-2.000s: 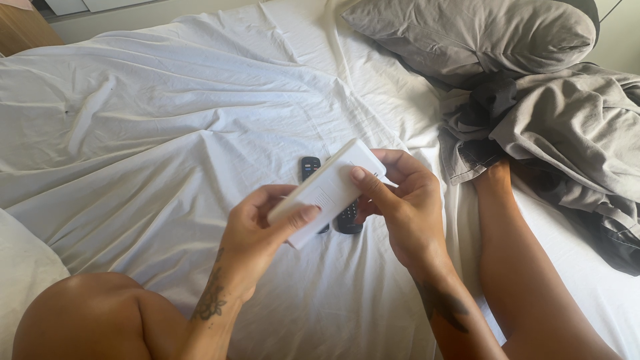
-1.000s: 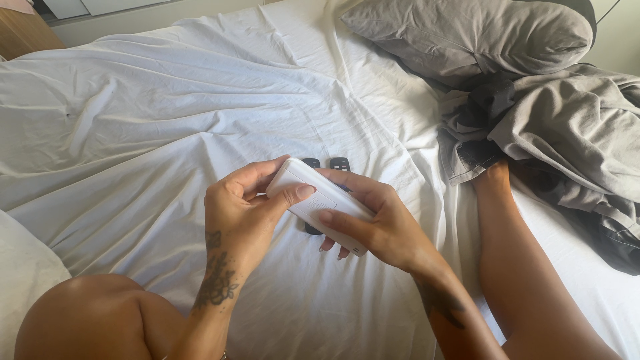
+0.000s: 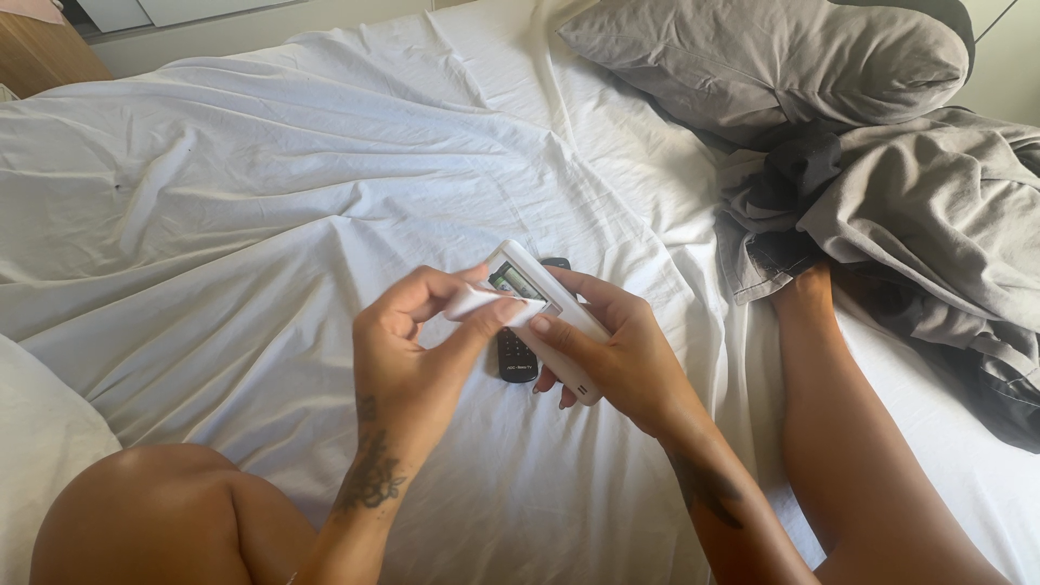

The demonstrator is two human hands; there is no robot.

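Note:
My right hand (image 3: 621,349) holds a white remote control (image 3: 569,357), its back facing up and tilted over the bed. The battery compartment at its upper end is uncovered, and batteries (image 3: 520,284) show inside. Between the thumb and fingers of my left hand (image 3: 418,341) is a small white battery cover (image 3: 479,302), just off the compartment. Beneath my hands a black remote control (image 3: 517,361) lies on the sheet, partly hidden. The end of another dark remote (image 3: 557,263) shows behind the white one.
A wrinkled white sheet (image 3: 244,179) covers the bed. At the upper right lie a grey pillow (image 3: 780,65) and a crumpled grey cover (image 3: 918,187), which partly drapes over my foot. My bent legs flank my hands. White drawers (image 3: 195,10) stand beyond the bed.
The battery cover has come off the white remote, exposing the batteries. My left hand has moved it away from the compartment, while my right hand keeps hold of the remote.

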